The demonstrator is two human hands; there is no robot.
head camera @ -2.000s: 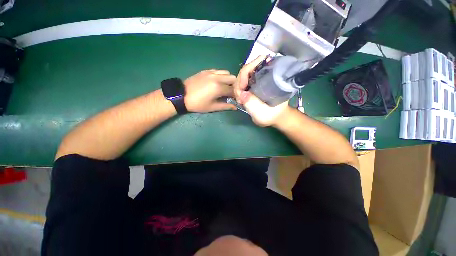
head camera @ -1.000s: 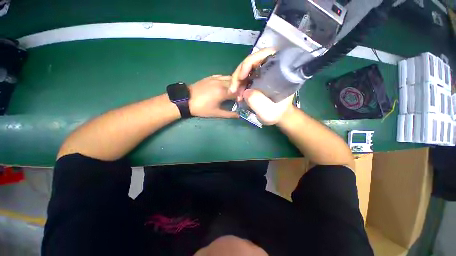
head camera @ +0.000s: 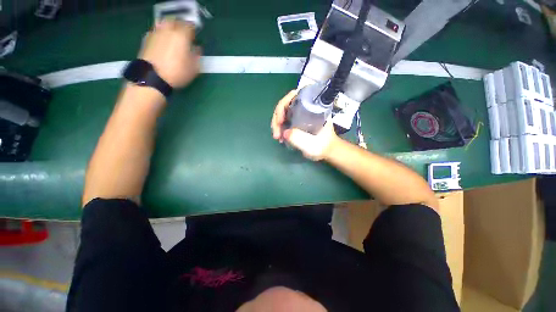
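Observation:
My right hand (head camera: 308,131) is closed around the grey electric screwdriver (head camera: 310,109), in front of the screw feeder (head camera: 353,52). The driver's tip is hidden by the hand. My left hand (head camera: 172,52) is stretched to the far left part of the bench, blurred, with its fingers at a white housing (head camera: 178,8). The fingertips overlap the housing's near edge; I cannot tell if they grip it. Another white housing (head camera: 297,27) with a window opening lies beyond the white stripe, left of the feeder.
A white housing (head camera: 444,176) lies at the right bench edge. A black fan (head camera: 434,119) and stacked white units (head camera: 521,119) are at the right. An open cardboard box (head camera: 497,237) is below the edge. Dark equipment (head camera: 21,116) stands at the left.
My left hand has left the screwdriver area and moved far forward and left. The housing that was under my hands is no longer there. My right hand and screwdriver have shifted slightly left, and the driver's cable stands more upright.

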